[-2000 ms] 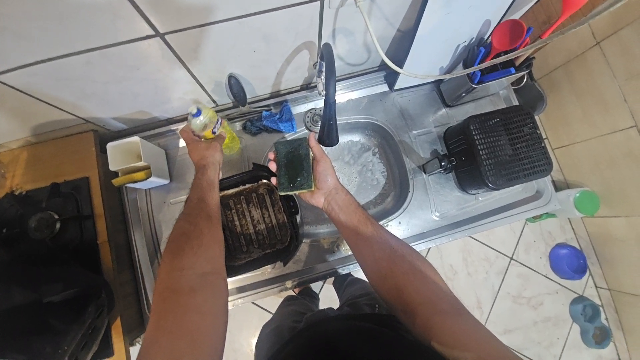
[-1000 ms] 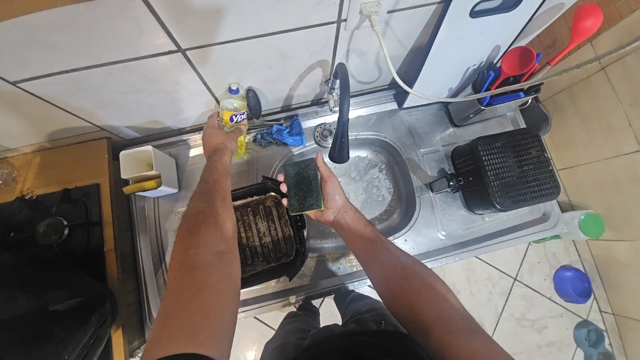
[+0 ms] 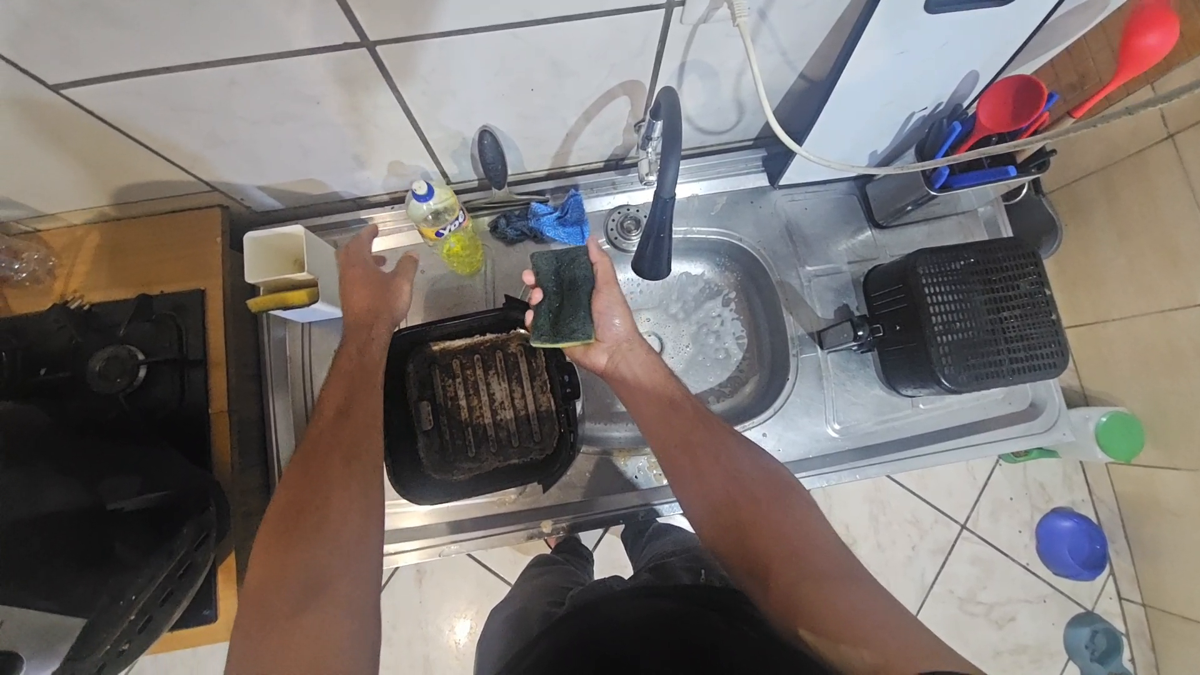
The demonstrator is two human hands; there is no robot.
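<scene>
On my right palm, fingers curled at its edge, lies a sponge with its dark green scouring side up; my right hand is above the left edge of the sink basin. My left hand is empty with its fingers apart, between a white container and a bottle of yellow dish soap, which stands upright at the back of the counter. Below both hands sits a black air fryer drawer holding a ridged plate with brown and pale residue.
A black faucet arches over the basin. Blue cloth lies behind it to the left. On the right are a black perforated basket and a utensil holder. A stove is at left; a white cable hangs across the back.
My left hand has let go of the dish soap bottle, which it held before, and has drawn away to its left. The sponge remains in my right hand.
</scene>
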